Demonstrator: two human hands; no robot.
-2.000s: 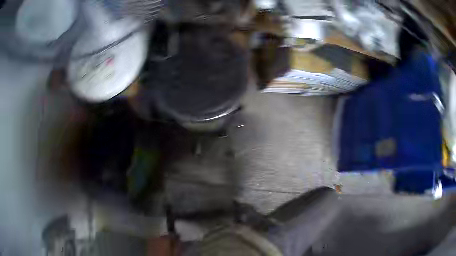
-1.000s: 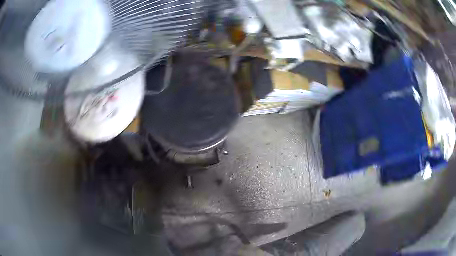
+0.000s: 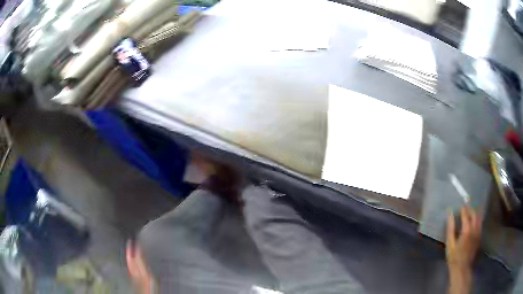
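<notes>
A white fabric panel (image 3: 373,140) lies flat on the grey table near its front edge. The grey template (image 3: 444,198), with a pale tape strip, lies to its right. My right hand (image 3: 463,235) rests with its fingers on the template's lower part; whether it grips the plate cannot be told. My left hand (image 3: 137,264) is blurred and partly cut off at the bottom left, beside my leg and away from the table; its hold cannot be told. The steam iron (image 3: 503,178) stands at the right edge, partly seen.
A stack of white panels (image 3: 404,57) and another white pile (image 3: 298,28) lie farther back. Scissors (image 3: 465,80) lie beyond the template. Fabric rolls (image 3: 109,40) with a phone (image 3: 132,60) are at the left end. A blue bin (image 3: 132,149) is below the table edge.
The view has swung from the floor, round stool and fan to the pressing table. Both hands, the panel and the template have come into view.
</notes>
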